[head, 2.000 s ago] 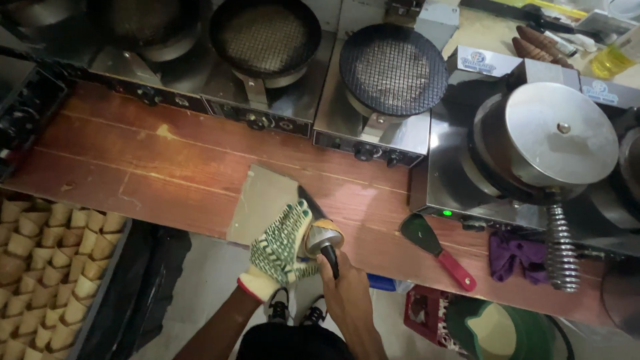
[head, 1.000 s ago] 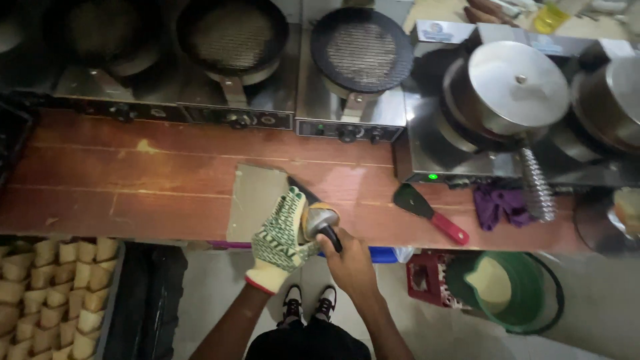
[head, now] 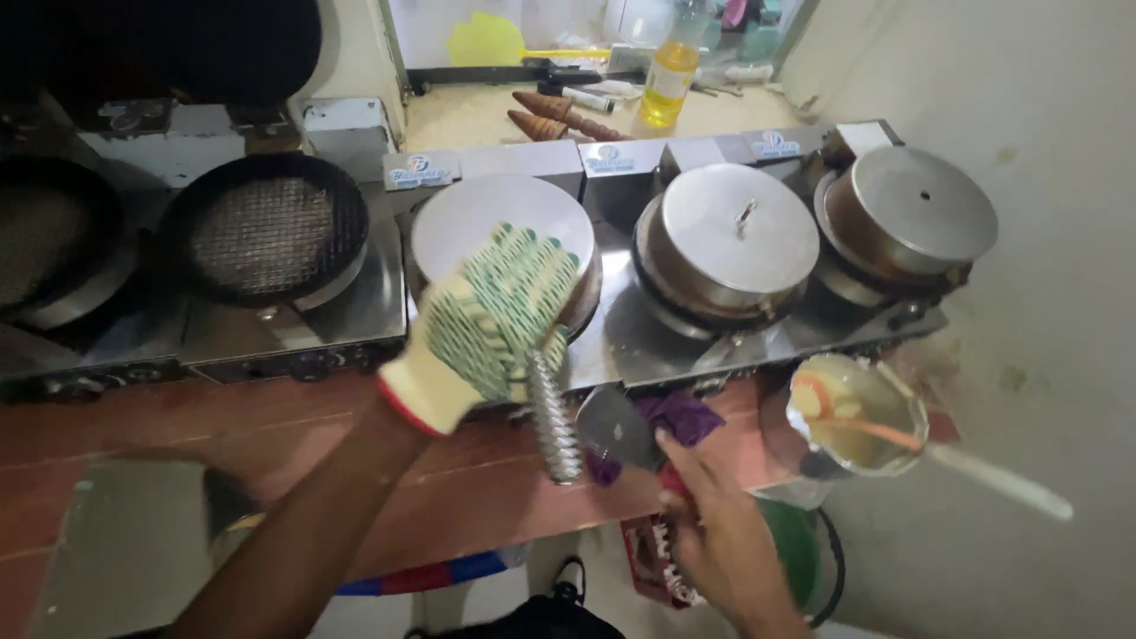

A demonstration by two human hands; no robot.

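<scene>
My left hand [head: 497,319], in a cream knit glove with green dots, lies over the round metal lid [head: 470,209] of a waffle cone iron. Its fingers are stretched out over the lid. The iron's coiled spring handle [head: 556,422] sticks out below the glove; whether the thumb touches it is unclear. My bare right hand [head: 723,532] grips the red handle [head: 673,484] of a scraper, its index finger reaching toward the dark blade [head: 619,428]. That blade is beside the coiled handle and a crumpled purple cloth [head: 688,417].
Two closed irons [head: 741,226] [head: 923,209] stand right, an open iron with a grid plate [head: 266,231] left. A batter container [head: 856,426] holds a ladle at the counter's right end. Wooden cone molds [head: 537,129] and a yellow-liquid bottle [head: 670,84] stand behind. A flat board [head: 124,550] lies lower left.
The view has shifted right. My left hand has left the board area for the iron's lid. My right hand has let go of the dark-handled tool and taken the red-handled scraper from the counter.
</scene>
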